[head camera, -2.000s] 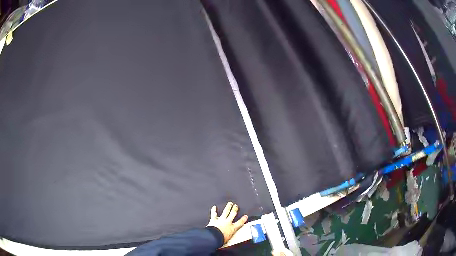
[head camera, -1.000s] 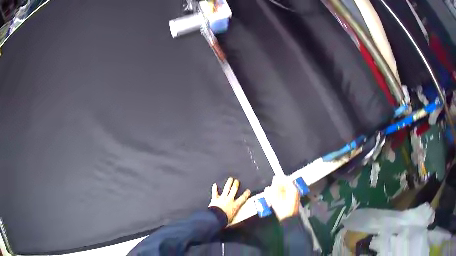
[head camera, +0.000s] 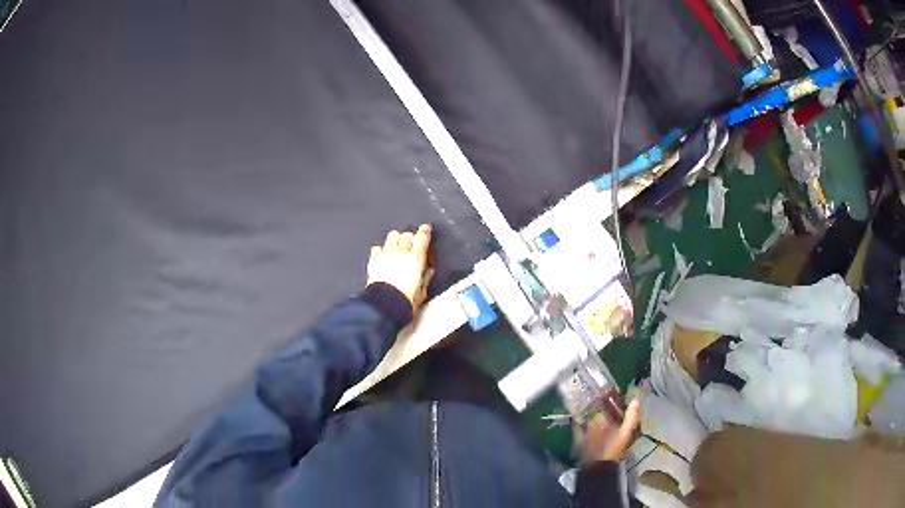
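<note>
The black cloth (head camera: 198, 198) lies over the table, with faint wrinkles and short white dashes near the guide rail (head camera: 427, 129). My left hand (head camera: 400, 263) rests on the cloth at its front edge, fingers close together, holding nothing that I can see. The end cutter (head camera: 546, 372), white with a cylindrical part, is at the rail's near end, beyond the table edge. My right hand (head camera: 607, 435) is on its dark red-brown handle (head camera: 607, 402), partly blurred and hidden.
Blue blocks (head camera: 478, 308) sit on the table edge beside the rail. A thin cable (head camera: 621, 119) hangs at the right of the rail. A blue-wrapped bar (head camera: 789, 96) and a roller bar (head camera: 732, 25) are at upper right. Pale scraps (head camera: 784, 347) litter the green floor.
The cutter has come down the rail from the far side to the near end. My right hand has moved from the rail end onto its handle. My left hand's spread fingers have drawn together.
</note>
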